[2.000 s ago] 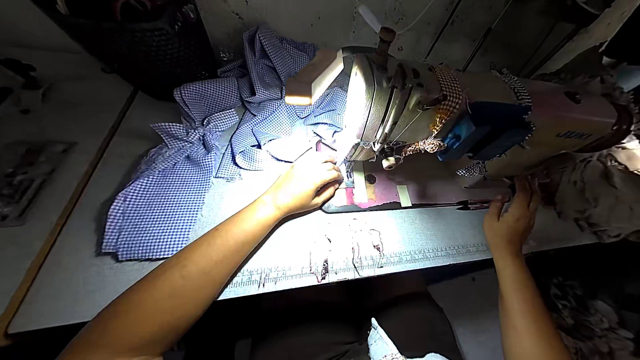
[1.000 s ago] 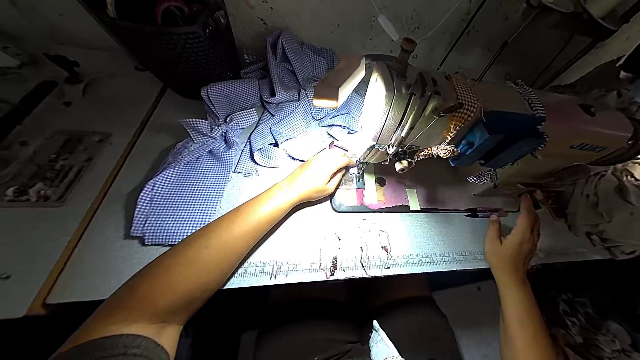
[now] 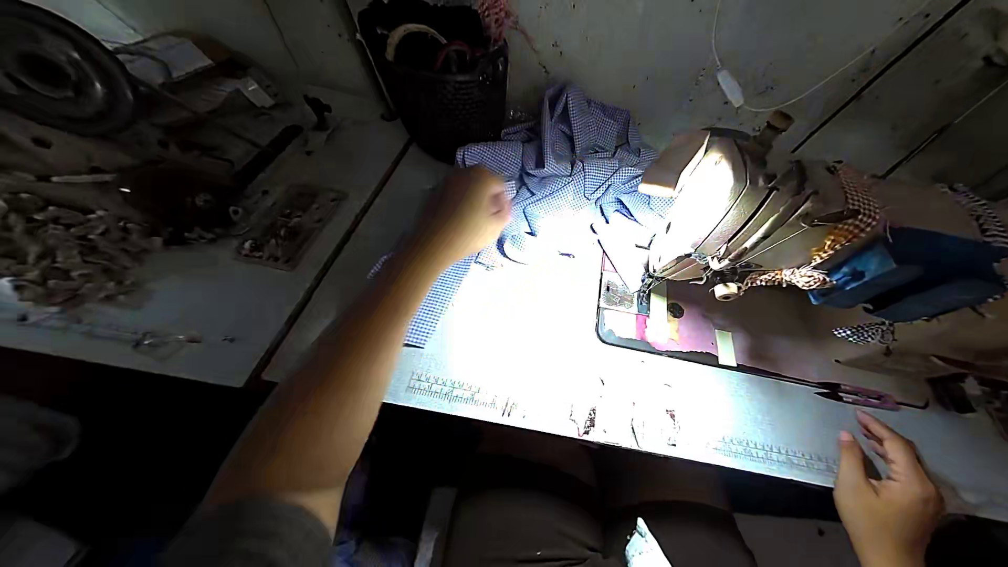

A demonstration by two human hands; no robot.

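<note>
My left hand (image 3: 471, 206), slightly blurred, is over the left part of a heap of blue-and-white checked fabric (image 3: 579, 150); its fingers are curled, and whether cloth is pinched in them is hidden. Part of the cloth lies beneath my left forearm. The sewing machine head (image 3: 736, 205) stands right of the heap, its needle and presser foot (image 3: 646, 295) brightly lit. My right hand (image 3: 888, 480) is at the table's front edge with fingers apart, holding nothing. Just above it lie small thread snips (image 3: 857, 396).
A black woven basket (image 3: 453, 98) stands behind the fabric. On the left table are a flat tray (image 3: 291, 227), a pile of small cloth pieces (image 3: 67, 248) and a dark round wheel (image 3: 63, 75). A printed ruler scale (image 3: 776, 455) runs along the front edge.
My left hand has moved left, away from the needle area to the fabric heap. My right hand has come nearer the front edge, away from the snips. The view has swung left.
</note>
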